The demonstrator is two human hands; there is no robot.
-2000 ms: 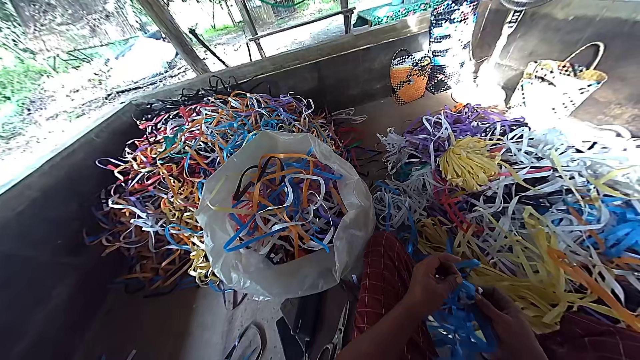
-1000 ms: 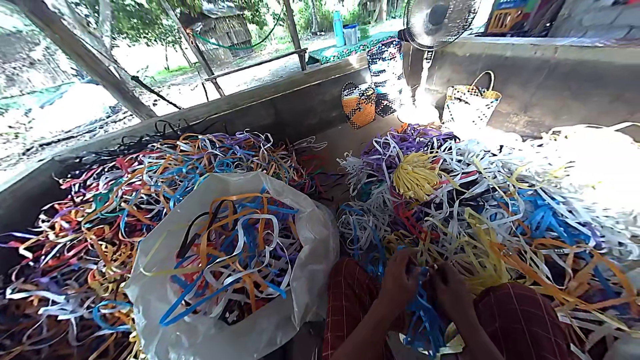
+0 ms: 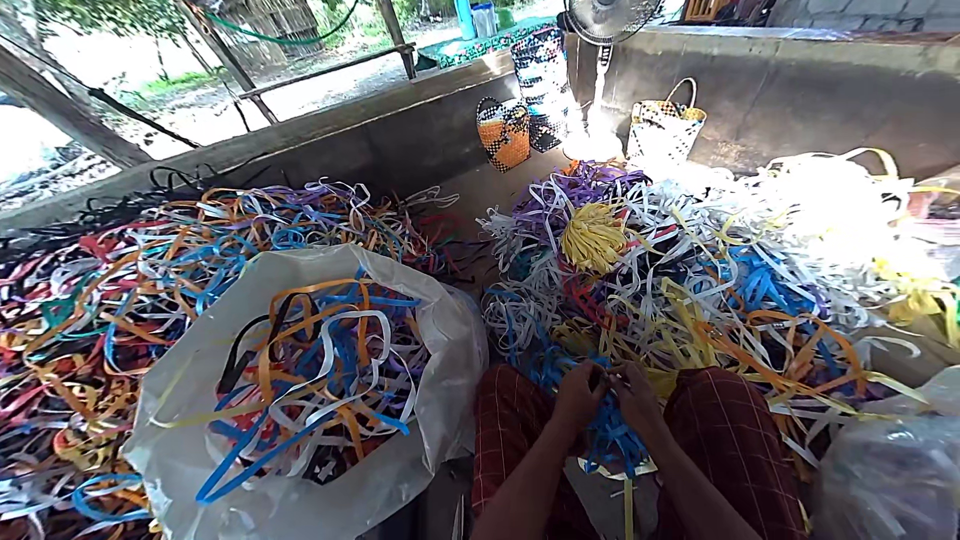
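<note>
Between my knees hangs a bundle of blue plastic strips [image 3: 611, 439]. My left hand [image 3: 581, 391] pinches at the top of it, and my right hand [image 3: 631, 390] is close beside, fingers bent at the same spot. The small piece between the fingertips is too small to make out. Left of my legs stands a white plastic sack [image 3: 450, 352], open at the top, with loose blue, orange, white and black strips [image 3: 330, 360] inside. A tied yellow strip bundle [image 3: 594, 238] lies on the pile beyond my hands.
Mixed plastic strips [image 3: 202, 225] are heaped at the left; another pile [image 3: 697, 262] spreads ahead and right. Woven baskets [image 3: 504, 135] and a standing fan [image 3: 611, 19] are by the low concrete wall [image 3: 750, 97]. A clear plastic bag [image 3: 892, 457] sits at lower right.
The view has swung to the right and up. Both hands stay together at the blue strips; the fingertips have come closer together than one second ago.
</note>
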